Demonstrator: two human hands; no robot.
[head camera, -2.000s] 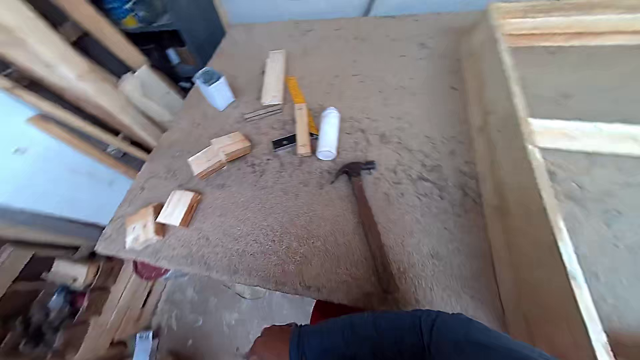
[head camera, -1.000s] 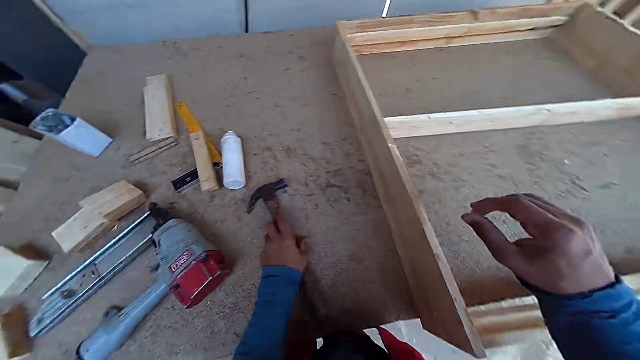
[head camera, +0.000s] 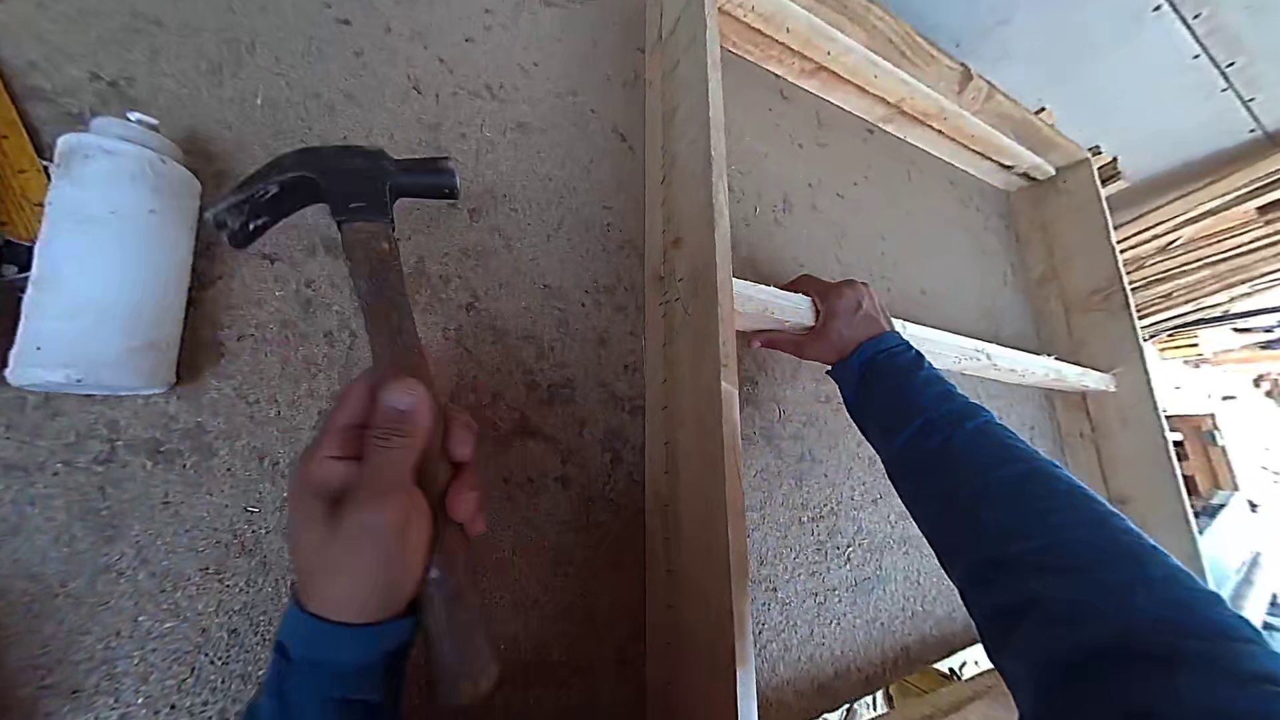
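My left hand (head camera: 370, 490) is wrapped around the wooden handle of a claw hammer (head camera: 350, 185), whose dark head points away from me above the worktable (head camera: 540, 300). To the right, my right hand (head camera: 835, 320) grips a pale wooden crosspiece (head camera: 1000, 362) near its left end, close to the side board (head camera: 690, 400) of a wooden frame. The crosspiece spans the inside of the frame, from that board towards the far right board (head camera: 1080, 240). Left of the hammer head stands or lies a white plastic bottle (head camera: 110, 265); which of the two, I cannot tell.
Part of a yellow square (head camera: 18, 170) shows at the left edge. Two rails (head camera: 880, 90) run along the frame's far end. Stacked wood strips (head camera: 1200, 250) are beyond the frame at the right, beside a pale panel (head camera: 1100, 70).
My left hand has raised the hammer, which lay on the table a second ago. My right hand, empty then, has closed on the crosspiece. The view has turned right and come closer.
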